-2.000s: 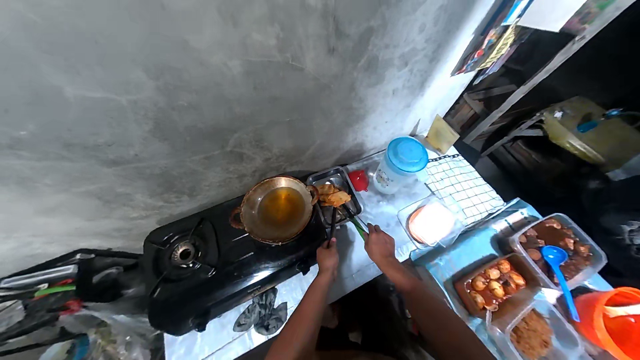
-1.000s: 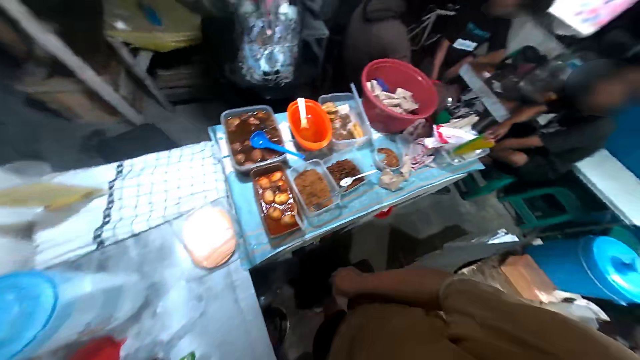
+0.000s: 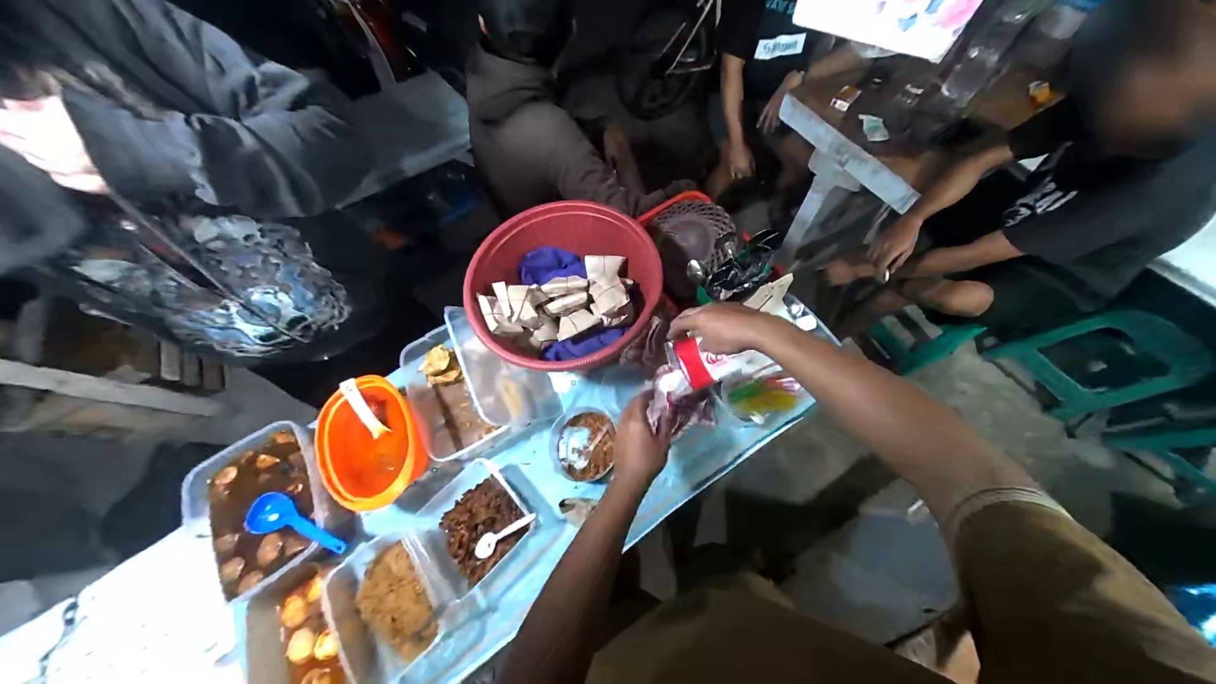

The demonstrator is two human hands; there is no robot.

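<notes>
My left hand (image 3: pixel 643 442) grips the lower end of a red and white plastic packet (image 3: pixel 701 366) above the blue-covered table. At the packet's upper end is my right hand (image 3: pixel 717 328), its fingers bent over the plastic; whether they grip it is unclear. Beneath and beside the packet lies crumpled, reddish plastic. Just left of my left hand stands a small round tub of brown food (image 3: pixel 584 445). A clear container with yellow, green and red contents (image 3: pixel 763 394) sits right of the packet. Behind my hands is a red basin (image 3: pixel 494 332) holding wrapped paper parcels (image 3: pixel 570 302).
Food boxes, an orange bucket (image 3: pixel 328 437) and a blue ladle (image 3: pixel 285 515) occupy the table's left part. Spoons (image 3: pixel 736 271) stand behind my right hand. Several people sit or stand beyond the table, one person (image 3: pixel 1092 190) at the right near green plastic stools (image 3: pixel 1111 356).
The view has swung from the stove to the food table. Two seconds ago my hands held utensils at a metal tray beside the pan; now they are at the plastic packet.
</notes>
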